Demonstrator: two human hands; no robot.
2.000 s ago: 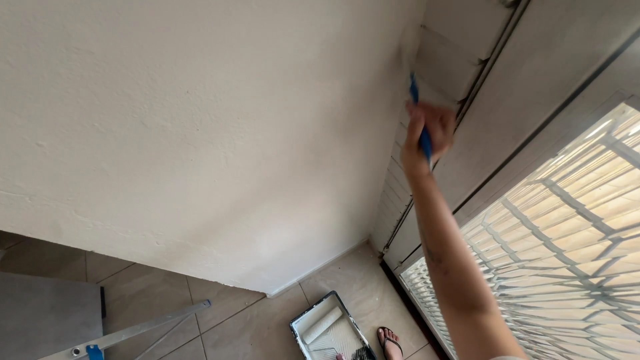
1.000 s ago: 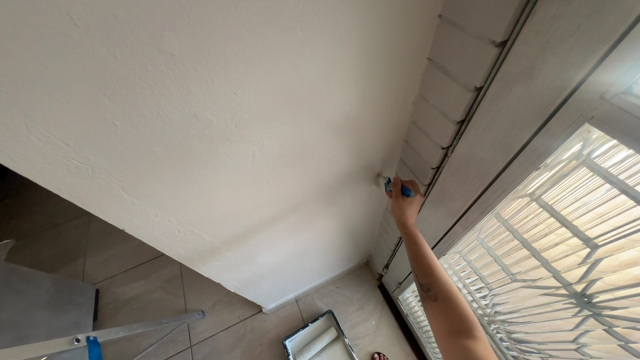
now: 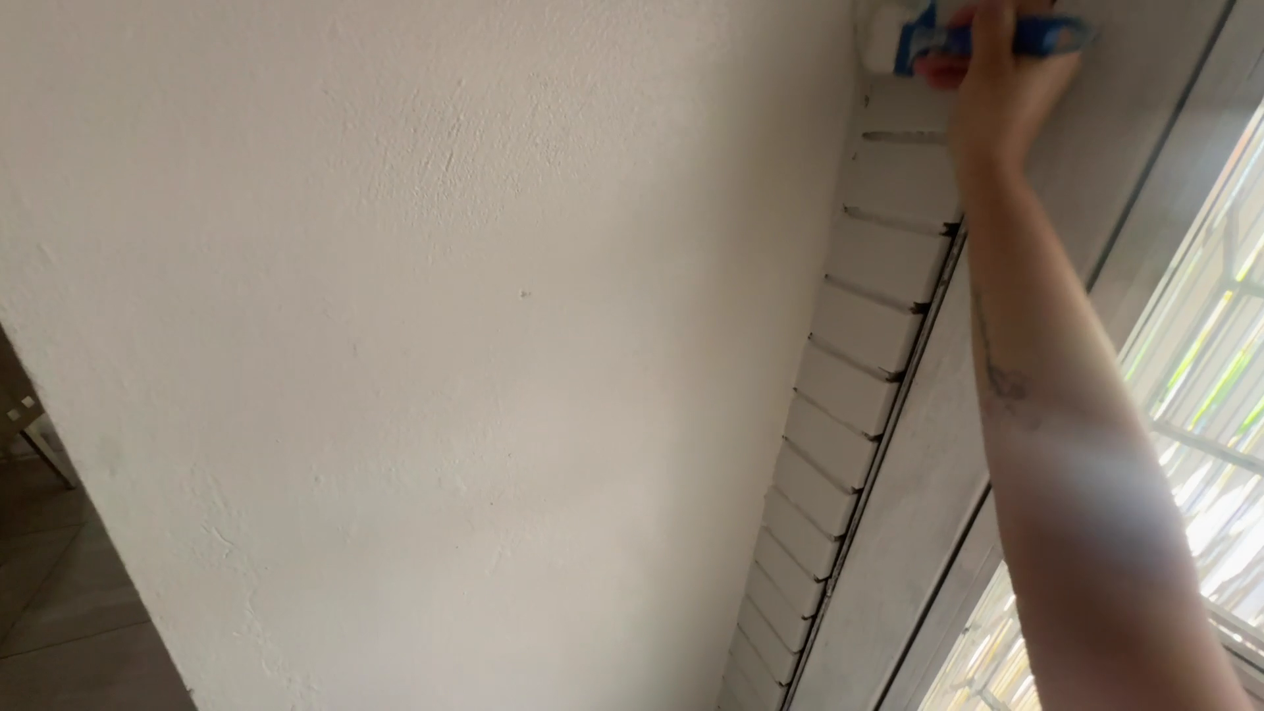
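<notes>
My right hand [image 3: 1002, 69] is closed around the blue handle of a paintbrush [image 3: 913, 41] at the top right. The brush lies nearly level, its pale bristles pointing left at the corner where the off-white wall [image 3: 513, 355] meets a strip of white grooved blocks [image 3: 894, 257]. Blur and the hand's own fingers hide part of the handle. Whether the bristles touch the surface cannot be told for sure. My left hand is out of the picture.
Right of the blocks runs a dark narrow gap, then a grey-white frame [image 3: 928, 464] and a bright window with bars [image 3: 1215, 454]. At the lower left, beyond the wall's edge, are floor tiles [image 3: 79, 612] and a thin dark leg of some object.
My right hand with the brush has moved up along the corner from its lower place a second ago. The view has tilted upward, and the paint tray and step ladder are out of sight.
</notes>
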